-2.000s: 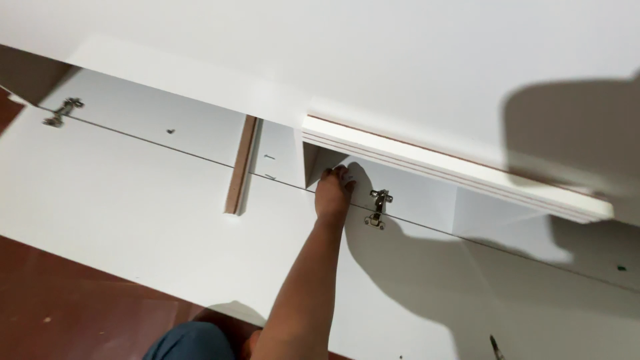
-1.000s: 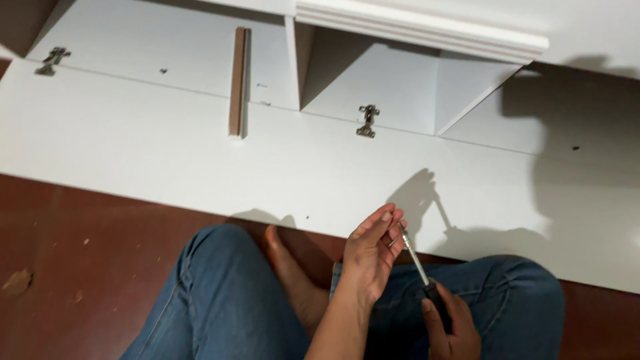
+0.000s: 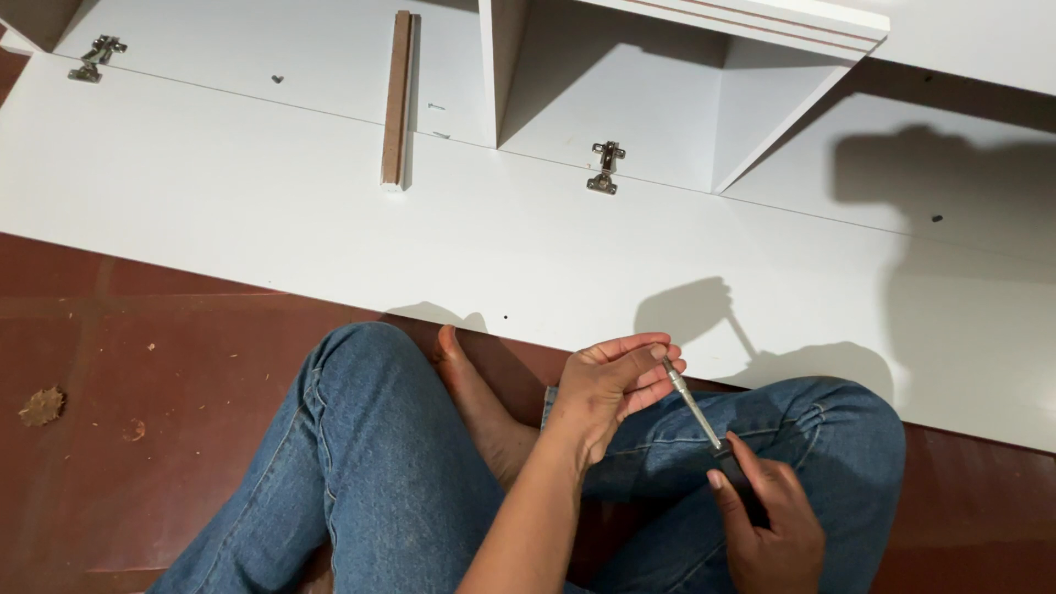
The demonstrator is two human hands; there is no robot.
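Note:
My right hand (image 3: 767, 511) grips the black handle of a screwdriver (image 3: 697, 410) whose metal shaft slants up to the left. At its tip, the thumb and fingers of my left hand (image 3: 623, 379) are pinched together; whether a small screw is between them cannot be told. Both hands are above my crossed legs, near the front edge of a long white panel (image 3: 330, 223). Beyond them, a metal hinge (image 3: 606, 169) spans the seam between this panel and the white cabinet (image 3: 610, 91). A second metal hinge (image 3: 97, 59) spans the same seam at the far left.
A strip of wood (image 3: 398, 107) lies across the seam, with small screws (image 3: 437, 107) beside it. Upright dividers (image 3: 492, 74) rise from the cabinet. Small dark pieces (image 3: 277, 79) lie on the white boards. Reddish floor (image 3: 165, 396) with debris is at the lower left.
My left hand was at the cabinet seam by the right hinge two seconds ago; it has come back over my lap to the screwdriver tip. The view has shifted downward.

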